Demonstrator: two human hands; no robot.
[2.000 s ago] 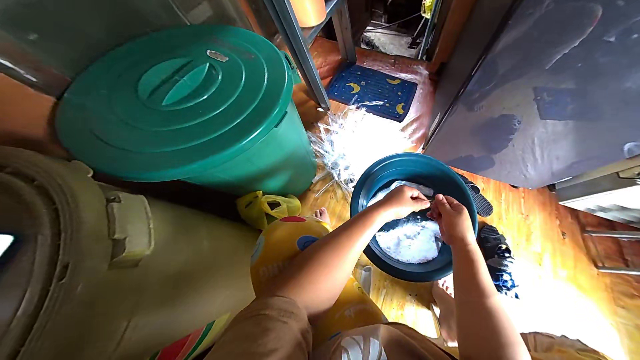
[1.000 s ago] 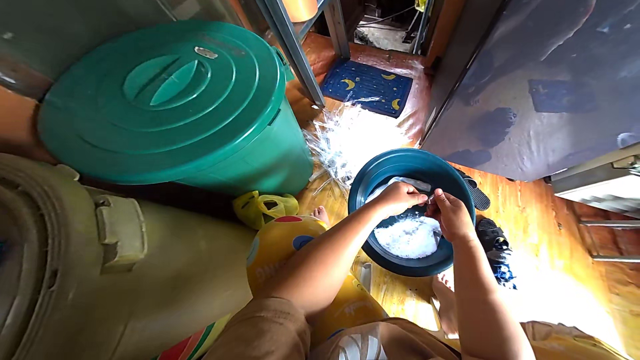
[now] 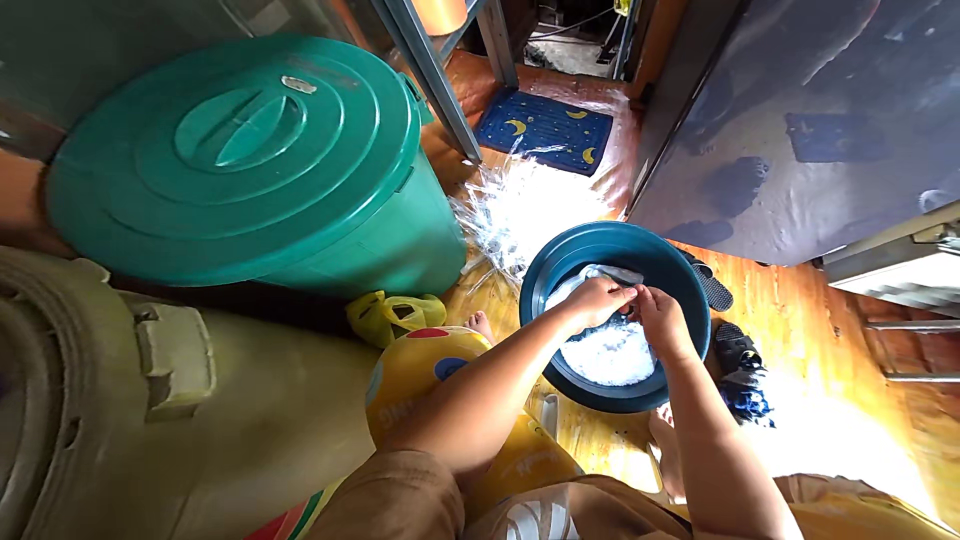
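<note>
A dark teal plastic basin (image 3: 538, 319) stands on the floor between my feet, with white suds (image 3: 611, 356) and some wet cloth (image 3: 615, 273) inside. Over it, my left hand (image 3: 598, 301) and my right hand (image 3: 660, 319) meet, fingertips pinched together. A small dark piece, seemingly fabric, shows between and below the fingers; my hands hide most of it, so what it is cannot be told.
A large green lidded bin (image 3: 360, 247) and an olive drum (image 3: 262, 405) stand at left, a yellow plastic bag (image 3: 394, 315) beside them. A blue moon-patterned mat (image 3: 546, 127) lies ahead. Black slippers (image 3: 712, 285) and a dark blue-and-white cloth (image 3: 746, 397) are right of the basin.
</note>
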